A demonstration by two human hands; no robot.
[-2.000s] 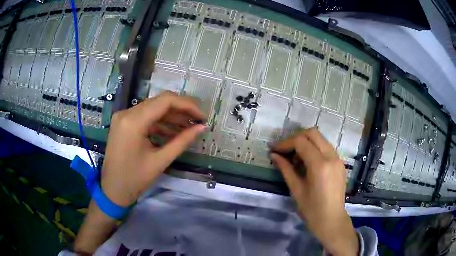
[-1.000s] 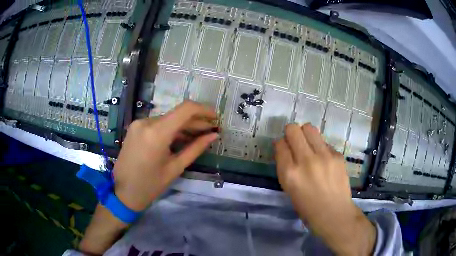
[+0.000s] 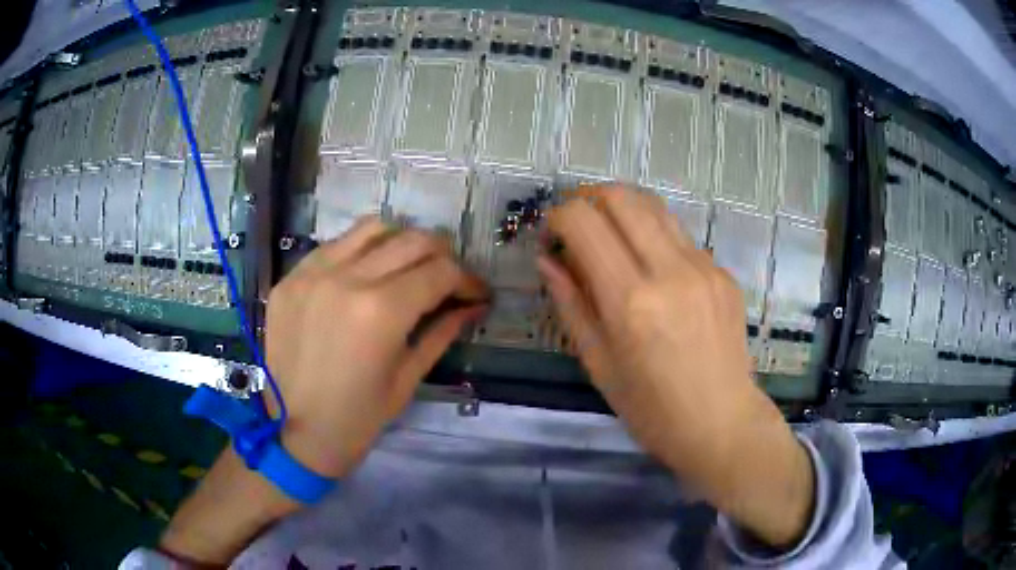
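The panelized circuit board (image 3: 432,200) lies in a black carrier, with rows of small black components along its far edge. A loose pile of small black components (image 3: 519,214) rests near its middle. My left hand (image 3: 362,328), with a blue wrist strap (image 3: 292,473), is over the board's near left part, thumb and index finger close together; I cannot tell if they hold a part. My right hand (image 3: 657,312) is blurred, its fingertips at the right side of the pile. A dark spot shows between them, but I cannot tell if it is held. The hands hide part of the board's near edge.
More carriers with boards lie at the left (image 3: 134,167) and right (image 3: 930,262); the right board has loose shiny parts (image 3: 986,239). A blue cord (image 3: 192,145) crosses the left side to my wrist. A whitish rail (image 3: 178,359) runs along the near edge.
My right hand has moved left and away from me, from the board's near edge to the loose pile. My left hand has shifted slightly right in the view.
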